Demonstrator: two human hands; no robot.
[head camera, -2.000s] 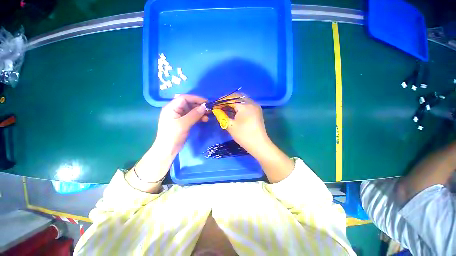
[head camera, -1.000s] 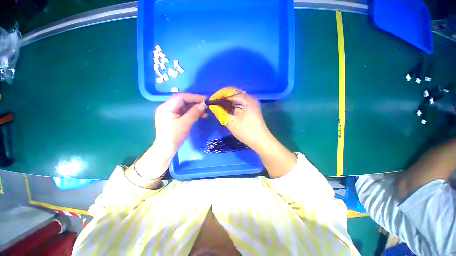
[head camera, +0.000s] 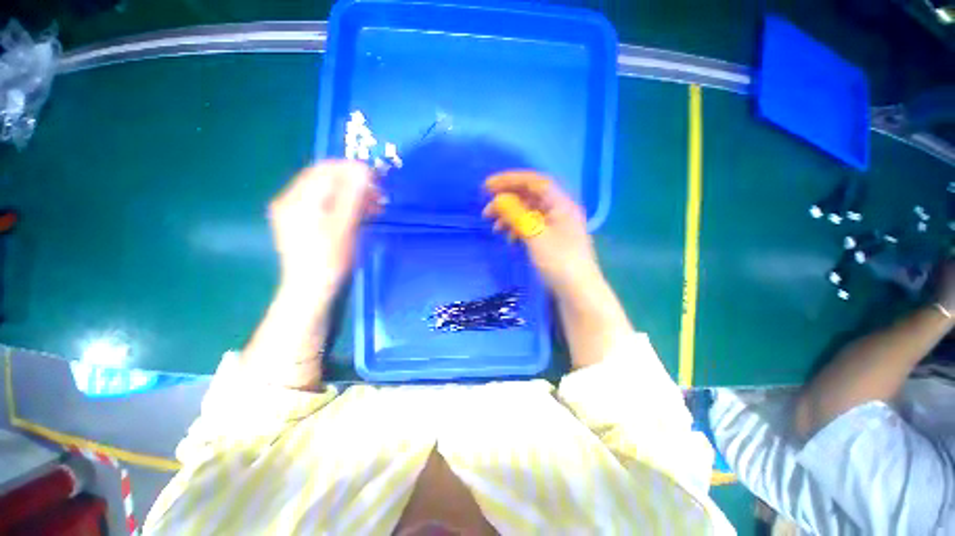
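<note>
My left hand (head camera: 323, 215) is blurred at the near left edge of the large blue tray (head camera: 605, 115), beside the white connector housings (head camera: 359, 136); whether it holds anything is unclear. My right hand (head camera: 545, 222), with yellow finger cots, is over the tray's near right part, fingers curled and apart, with nothing visible in it. A small faint bunch of dark wires (head camera: 431, 130) lies in the large tray, right of the housings. A bunch of short dark terminal wires (head camera: 480, 313) lies in the small blue tray (head camera: 452, 371) nearest my body.
A yellow line (head camera: 691, 241) crosses the green worktop (head camera: 157, 220) at the right. Beyond it lie several black harnesses with white ends (head camera: 853, 249) and a blue tray (head camera: 813, 92). Another person's arm (head camera: 885, 340) is at the right edge. A clear plastic bag (head camera: 26, 84) is far left.
My hands have moved apart and no longer hold the dark wires between them. My left hand moved left towards the housings. A small dark bunch now lies in the large tray.
</note>
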